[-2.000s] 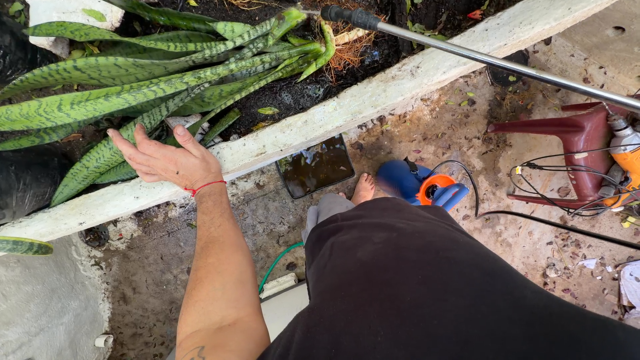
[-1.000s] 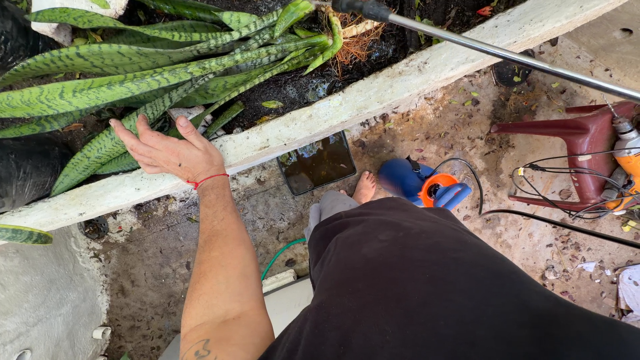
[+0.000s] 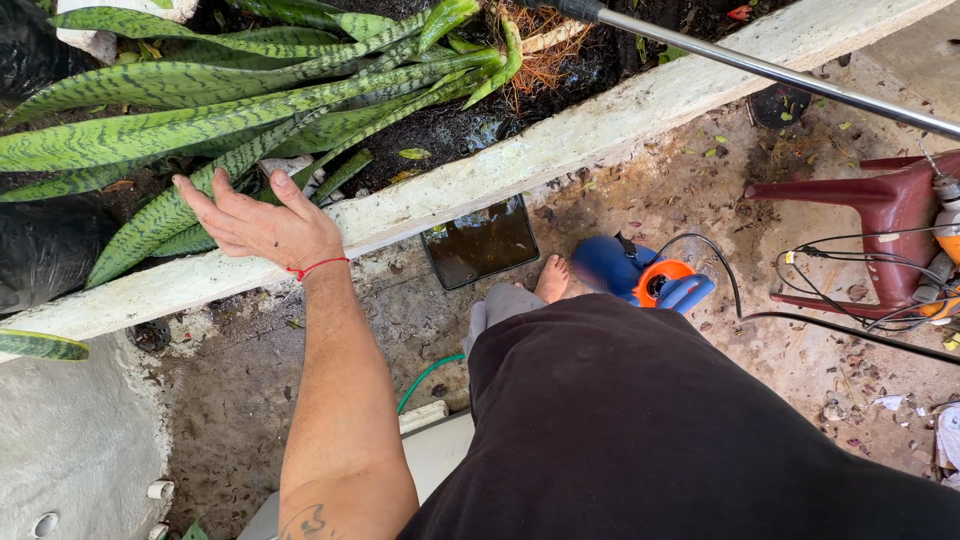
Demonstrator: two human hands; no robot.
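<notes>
My left hand (image 3: 266, 221), with a red cord at the wrist, is spread over the white wall's edge with its fingertips by the drooping leaf of a snake plant (image 3: 225, 131). It grips nothing; whether the fingers touch the leaf is hard to tell. The striped leaves lie sideways across the soil bed, their bases and reddish-brown roots (image 3: 544, 60) at the top. A metal rod with a black end (image 3: 750, 64) crosses the upper right, its black end beside the roots. My right hand is out of view.
The low white wall (image 3: 480, 180) runs diagonally. Beyond it, on the dirty floor, are a water-filled black tray (image 3: 480, 244), my bare foot, a blue and orange device (image 3: 630, 274) with a black cord, a tipped maroon plastic stool (image 3: 885, 217), an orange power tool (image 3: 949, 244) and a green hose (image 3: 427, 375).
</notes>
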